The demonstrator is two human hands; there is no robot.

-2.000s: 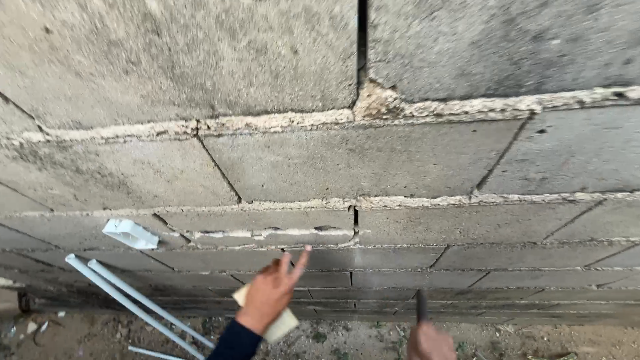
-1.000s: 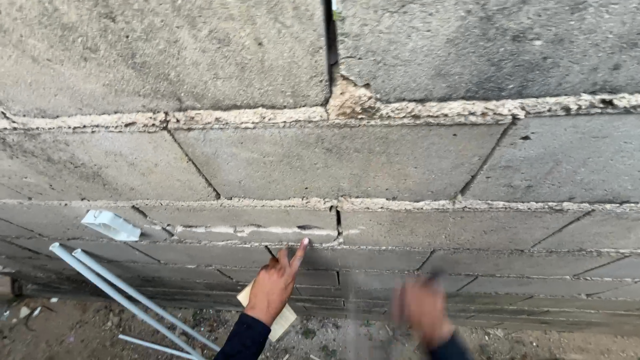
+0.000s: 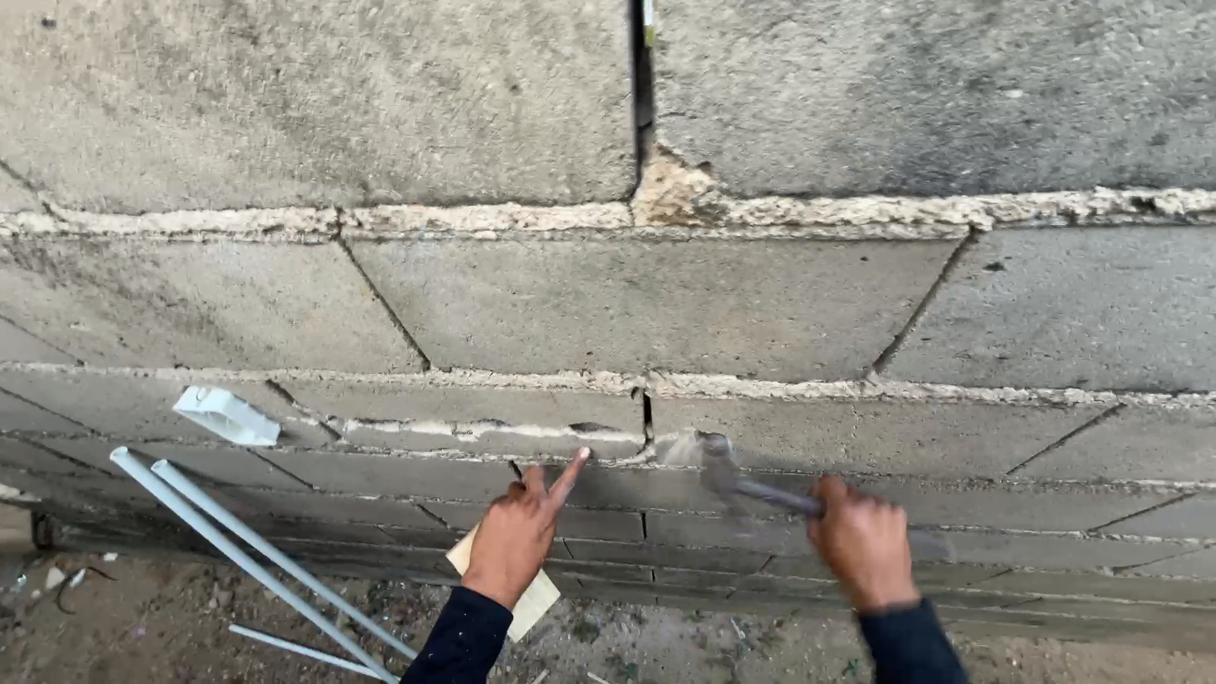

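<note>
A grey concrete block wall [image 3: 608,304] fills most of the view. Cut into one block is a horizontal groove [image 3: 475,432] with pale, rough edges. My left hand [image 3: 518,537] has its index finger pointing at the groove's right end; a dark, thin thing shows beside its fingers, too small to name. A pale flat piece [image 3: 534,606] shows under or behind that hand; whether it is held is unclear. My right hand [image 3: 863,543] grips the handle of a hammer [image 3: 765,494], blurred by motion, its head close to the wall just right of the vertical joint.
A white plastic electrical box [image 3: 226,415] is at the wall on the left. Below it, two pale plastic pipes [image 3: 237,551] lean against the wall, and another pipe [image 3: 299,651] lies lower. Dirt ground [image 3: 142,627] with small debris runs along the wall's foot.
My right hand and the hammer have moved; the hammer's head is now at the wall, right of the groove. My left hand stays near the groove's right end.
</note>
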